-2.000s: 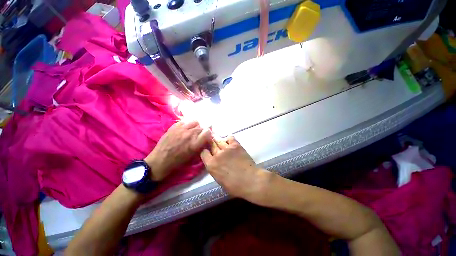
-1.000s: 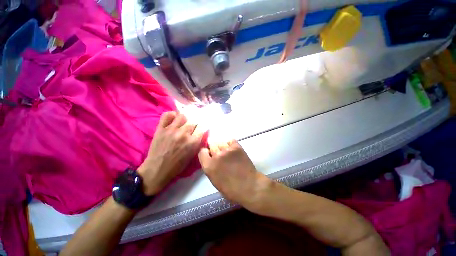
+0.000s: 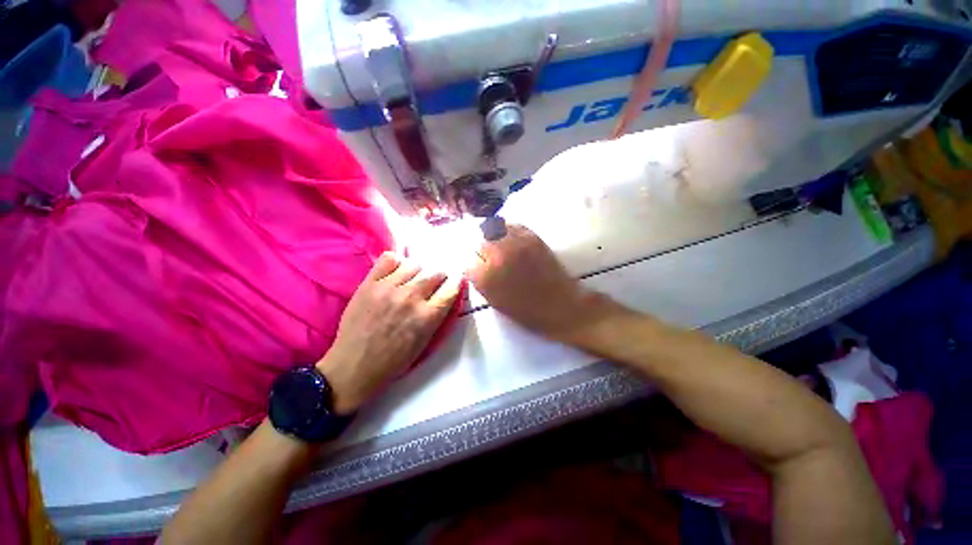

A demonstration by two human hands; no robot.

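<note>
A bright pink garment piece (image 3: 235, 277) lies bunched on the machine table left of the needle area of a white JACK sewing machine (image 3: 597, 96). My left hand (image 3: 392, 314), with a dark watch at the wrist, lies on the pink cloth just in front of the needle area, fingers toward the lamp glare. My right hand (image 3: 528, 279) is right beside the needle area, fingertips in the glare close to the presser foot. The glare hides the needle, the seam and what the right fingertips touch. A pink edge shows beside the left hand's fingers.
A yellow plastic piece (image 3: 733, 77) and a pale pink strip (image 3: 648, 69) are on the machine head. Smaller pink pieces (image 3: 176, 43) lie behind the garment, near a light blue basket (image 3: 37, 72). Pink and white cloth (image 3: 895, 447) lies below the table at right.
My right hand has moved up and right, from beside my left fingers to the presser foot area. My left hand stays on the cloth, shifted slightly. The view has shifted a little.
</note>
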